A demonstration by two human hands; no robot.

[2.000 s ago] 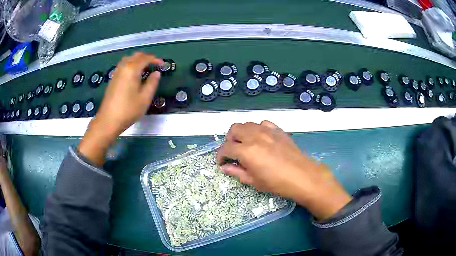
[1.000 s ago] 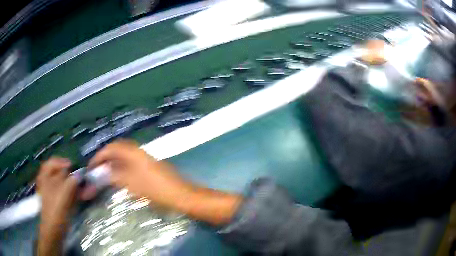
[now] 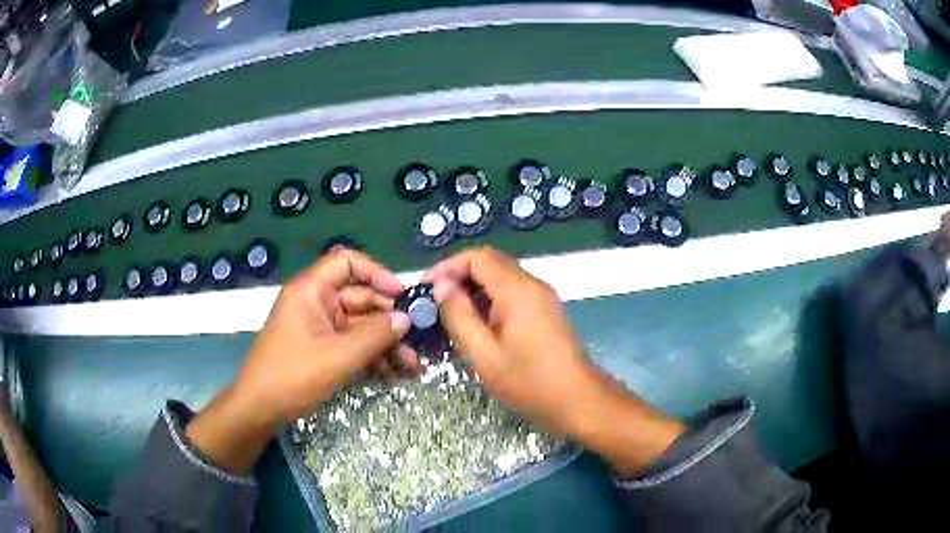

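Note:
A small round black unit [image 3: 422, 310] with a grey centre is held between my two hands, above the far edge of the parts tray. My left hand [image 3: 323, 318] grips its left side with thumb and fingers. My right hand [image 3: 510, 328] has its fingertips at the unit's upper right edge; whether a tiny piece is between them cannot be told. The clear tray [image 3: 302, 489] is heaped with tiny pale yellow-green pieces [image 3: 417, 442]. My hands hide its far side.
Black units [image 3: 469, 212] lie in loose rows on the green belt [image 3: 417, 141], behind the white rail [image 3: 677, 265]. Clear bags [image 3: 73, 120] and a blue packet [image 3: 19, 175] are top left. A white pad [image 3: 745, 59] is top right. Another person's dark sleeve [image 3: 901, 344] is at right.
The view swung right and came back. My left hand has come from over the belt to above the tray, and my right hand has risen out of the pieces; both now meet at one black unit.

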